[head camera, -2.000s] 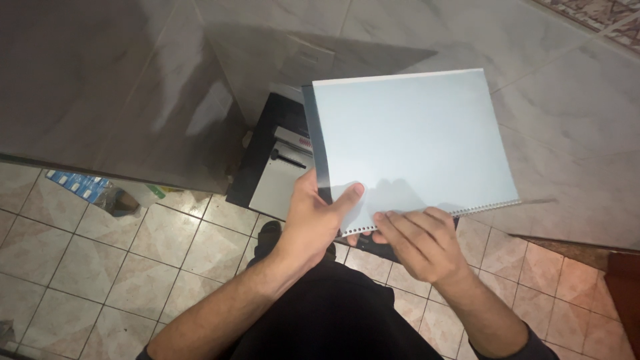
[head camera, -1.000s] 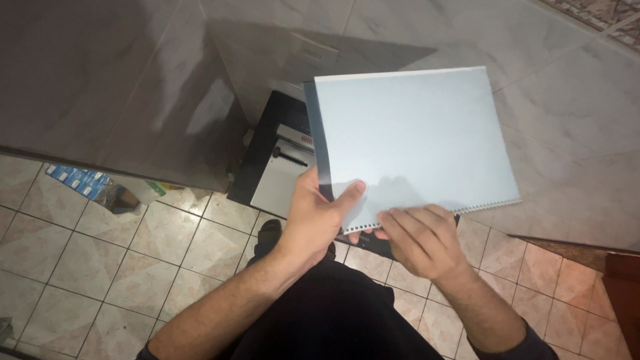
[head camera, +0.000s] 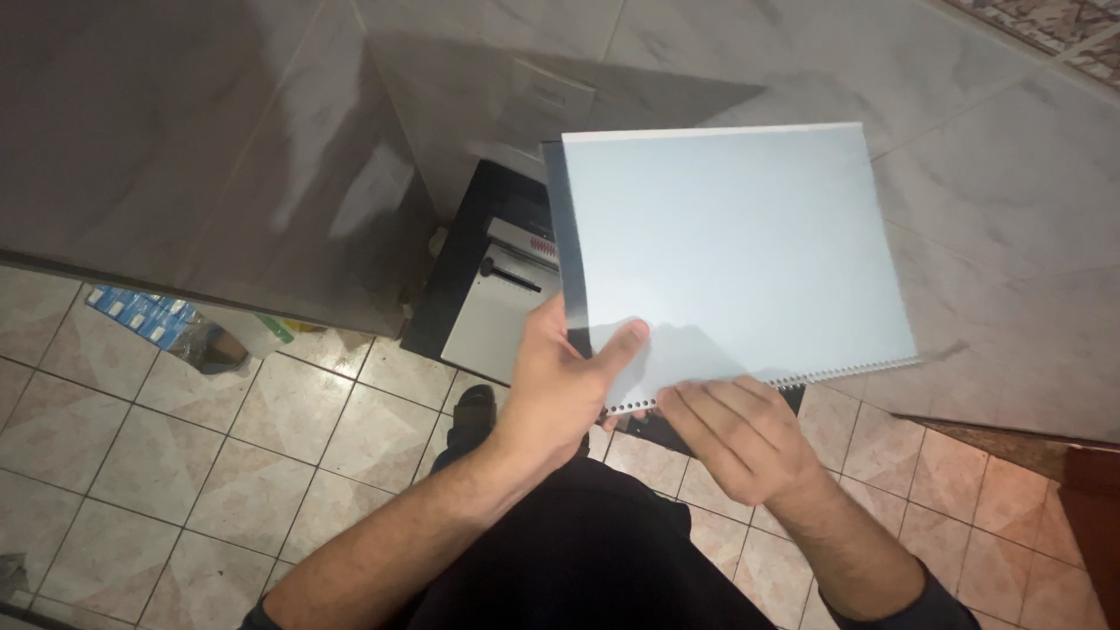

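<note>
A stack of punched sheets with a clear cover (head camera: 744, 254) is held up over a dark table, a dark sheet showing along its left side. My left hand (head camera: 569, 385) grips the lower left corner, thumb on top and fingers beneath. A spiral binding coil (head camera: 844, 372) runs through the holes of the lower edge from the right; near my left thumb the holes show no coil. My right hand (head camera: 739, 429) pinches that edge with bent fingers, its fingertips partly hidden.
Below the sheets is a dark table (head camera: 424, 311) with a light grey binding machine (head camera: 486, 324) with a black handle. Tiled walls stand left and ahead. A blue patterned package (head camera: 144, 315) and plastic bags lie on the tiled floor at the left.
</note>
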